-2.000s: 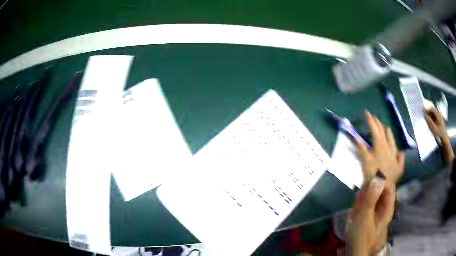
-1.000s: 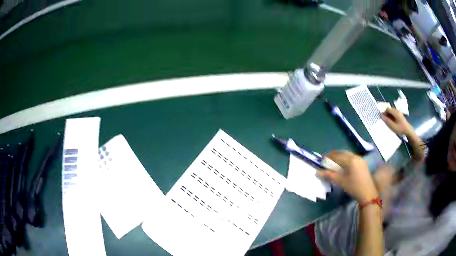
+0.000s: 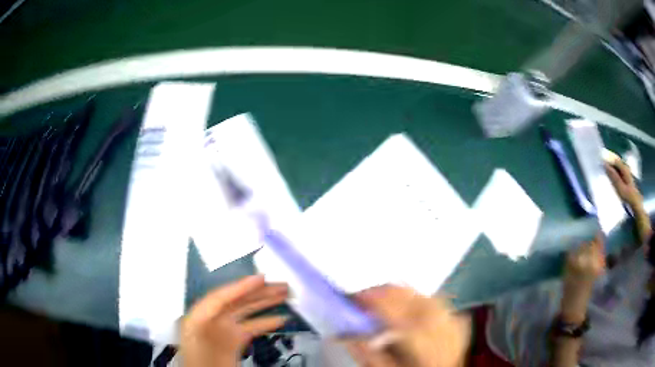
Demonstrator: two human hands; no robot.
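Observation:
My right hand [image 3: 413,326] grips the rear end of a purple-and-black pen tool [image 3: 309,272], blurred, its dark nose pointing up and left over the sheets. My left hand [image 3: 231,322] is near the bench's front edge, left of the tool, fingers apart and empty. The label sheet [image 3: 388,208] lies in the middle, partly behind the tool. The small-symbol sticker sheet [image 3: 251,158] lies left of it, under the tool's nose. The long label strip [image 3: 161,215] lies further left.
All-black pen tools [image 3: 43,193] lie in a row at left. White backing paper [image 3: 508,215] lies right of the label sheet. A white bottle [image 3: 508,106] stands by a post. At right, a co-worker's hands [image 3: 625,183], another tool [image 3: 571,172] and a sheet [image 3: 597,179].
The purple-and-black tool has moved from the backing paper at right to the left, over the sheets, in my right hand. My left hand has come into view. The camera view has shifted.

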